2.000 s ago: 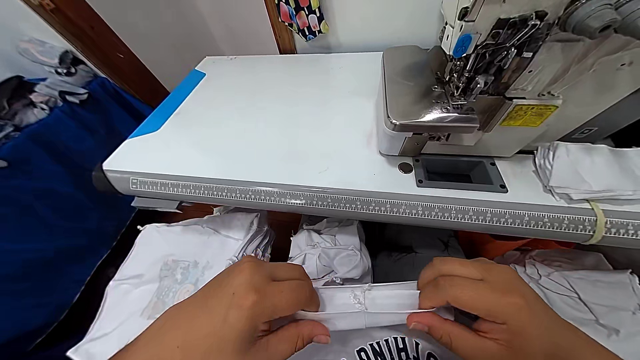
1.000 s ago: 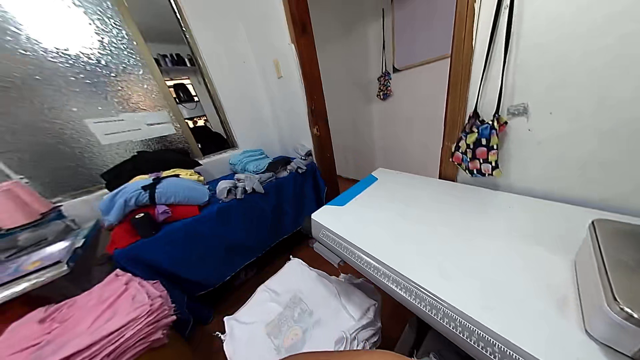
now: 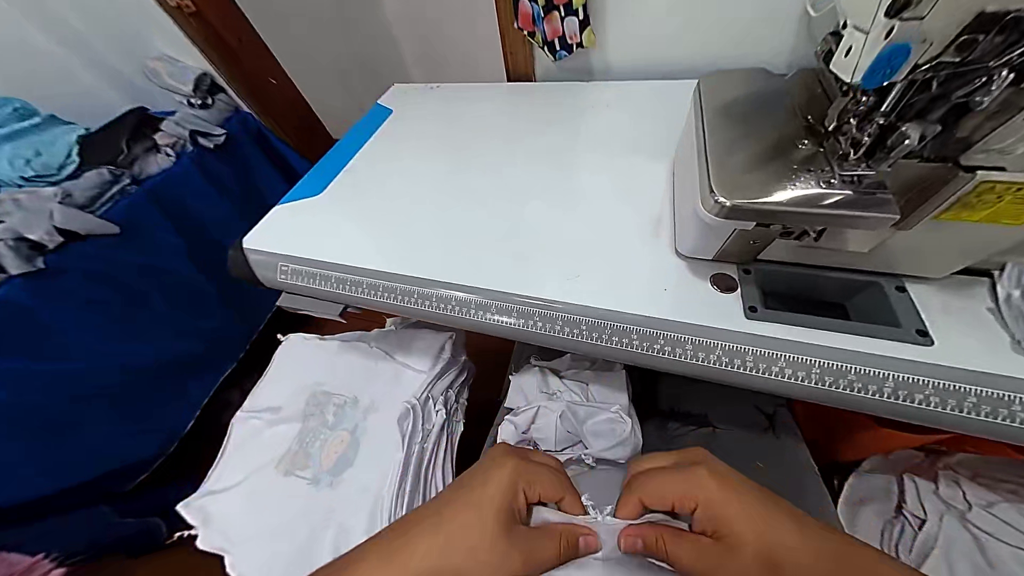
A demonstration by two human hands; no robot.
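Observation:
My left hand (image 3: pixel 532 512) and my right hand (image 3: pixel 680 512) pinch the edge of a white fabric piece (image 3: pixel 610 538) at the bottom centre, thumbs side by side over it. Frayed threads stick up from the edge between the fingers. Most of this cloth is cut off by the frame's lower edge. Just beyond the hands lies a bundle of white cloth (image 3: pixel 572 408). To the left stands a stack of white fabric pieces (image 3: pixel 344 440), the top one bearing a faded print.
Ahead is a white sewing table (image 3: pixel 512 184) with a ruler strip (image 3: pixel 560 316) along its front edge. An overlock machine (image 3: pixel 792 160) stands on its right. Whitish cloth (image 3: pixel 928 512) lies low right; a blue cloth cover (image 3: pixel 152 320) with garments is at left.
The view swung left, then returned to the table. Two seconds ago my hands held a white folded band farther apart, above grey cloth with lettering; now they are close together on a white edge.

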